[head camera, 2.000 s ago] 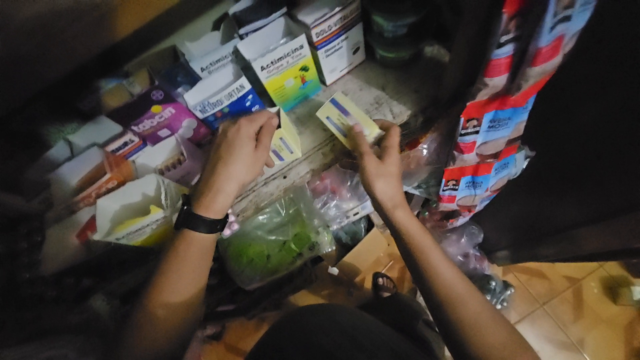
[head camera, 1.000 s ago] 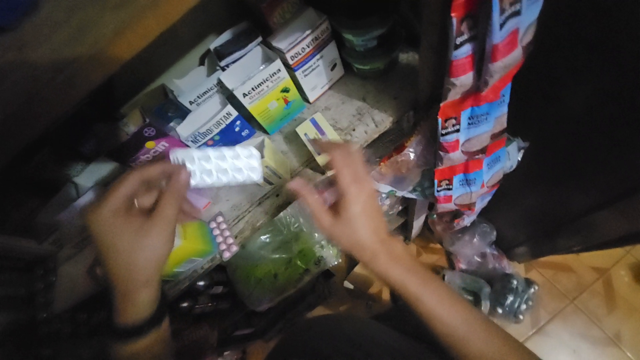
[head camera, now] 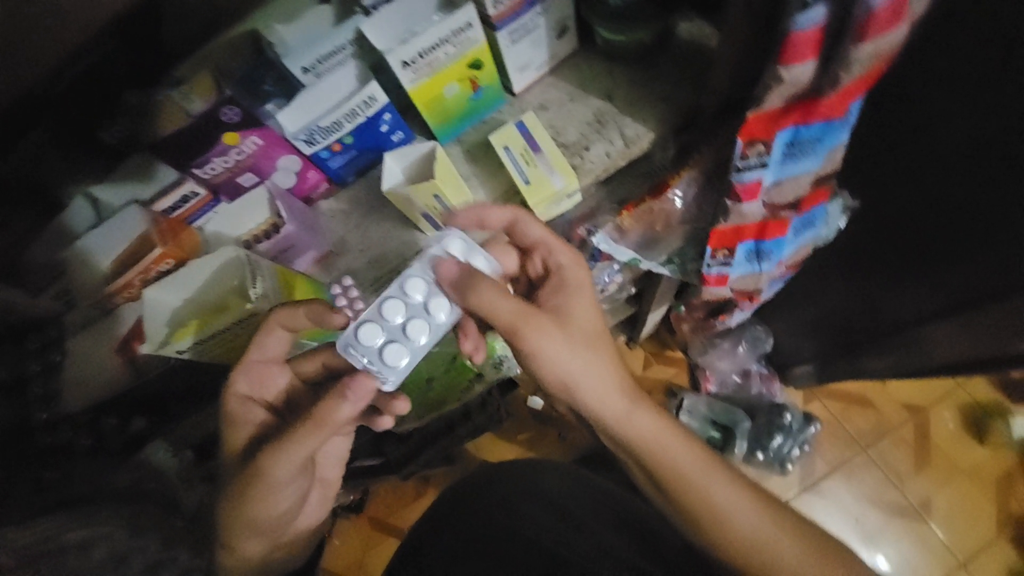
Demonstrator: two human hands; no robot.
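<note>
A blister pack of round white tablets (head camera: 404,320) lies between my hands, its tablet side facing me. My right hand (head camera: 532,296) pinches its upper end between thumb and fingers. At the lower end, the fingertips and thumb of my left hand (head camera: 308,400) hold the pack's edge. Just beyond the pack stands an open yellow and white carton (head camera: 424,184). A second yellow carton (head camera: 536,164) is to its right on the shelf. Behind my left fingers a strip of small pink pills (head camera: 348,296) is partly visible.
Medicine boxes fill the shelf (head camera: 592,128): a purple Tabcin box (head camera: 248,160), a blue and white box (head camera: 344,132) and a yellow-green box (head camera: 440,72). Red and blue sachets (head camera: 776,184) hang at the right. Below are a green plastic bag (head camera: 456,384) and a tiled floor (head camera: 896,456).
My left hand was at the yellow carton, then held the silvery blister pack alone. Now both hands hold it. The second yellow carton, earlier in my right hand, stands on the shelf.
</note>
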